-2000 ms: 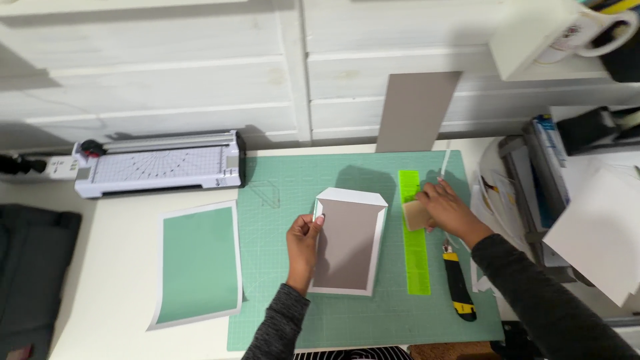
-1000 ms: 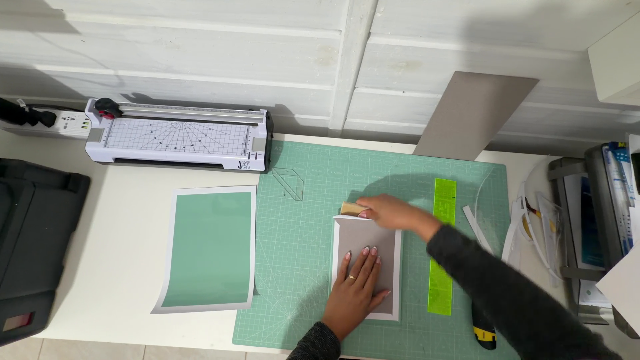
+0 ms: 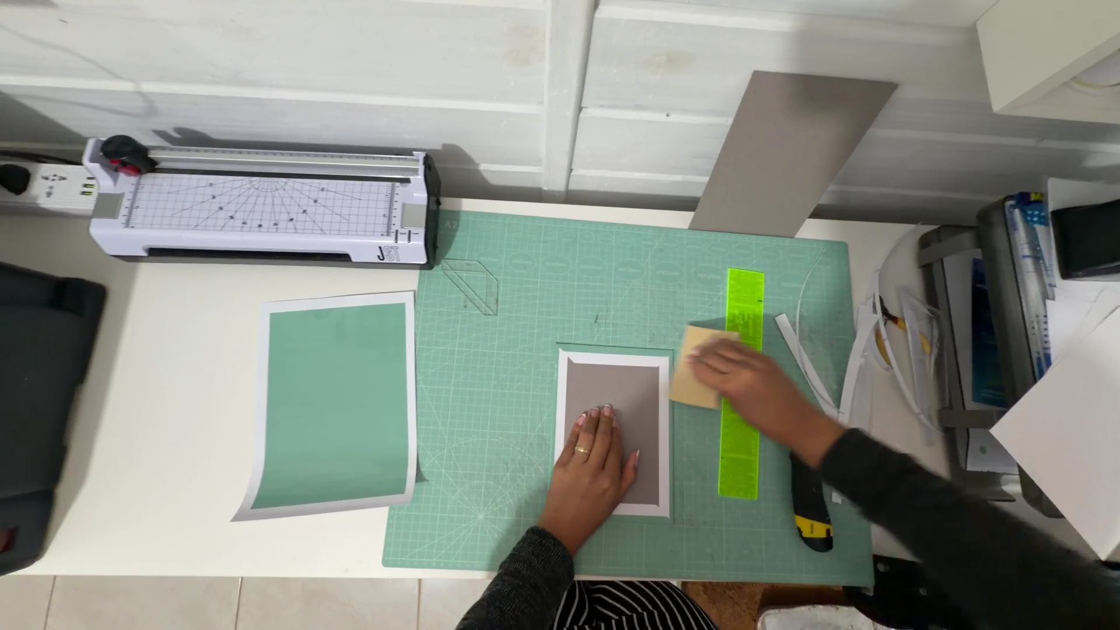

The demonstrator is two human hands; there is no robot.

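Note:
A grey board with white paper edges folded over it [image 3: 637, 385] lies on the green cutting mat [image 3: 490, 385]. My left hand [image 3: 591, 472] rests flat on the board, fingers a little spread, holding nothing. Right of the board, my right hand [image 3: 744, 376] has its fingers on a small tan rectangular piece [image 3: 696, 385], partly covered by them; its grip is not fully visible. Under that hand and wrist runs a neon green ruler [image 3: 741, 464]. A black and yellow utility knife [image 3: 812, 516] lies beside the ruler, partly beneath the right forearm.
A paper trimmer [image 3: 262, 206] stands at the back left, with a green sheet bordered in white [image 3: 341, 402] in front. A grey board [image 3: 792, 157] leans on the wall. Paper strips [image 3: 857, 359] and a document rack [image 3: 954, 350] are at right; a clear triangular template [image 3: 472, 284] lies on the mat.
My right hand has moved right from the board's top edge with the tan piece. The top flap, raised two seconds ago, is now folded flat. My left hand stays on the board.

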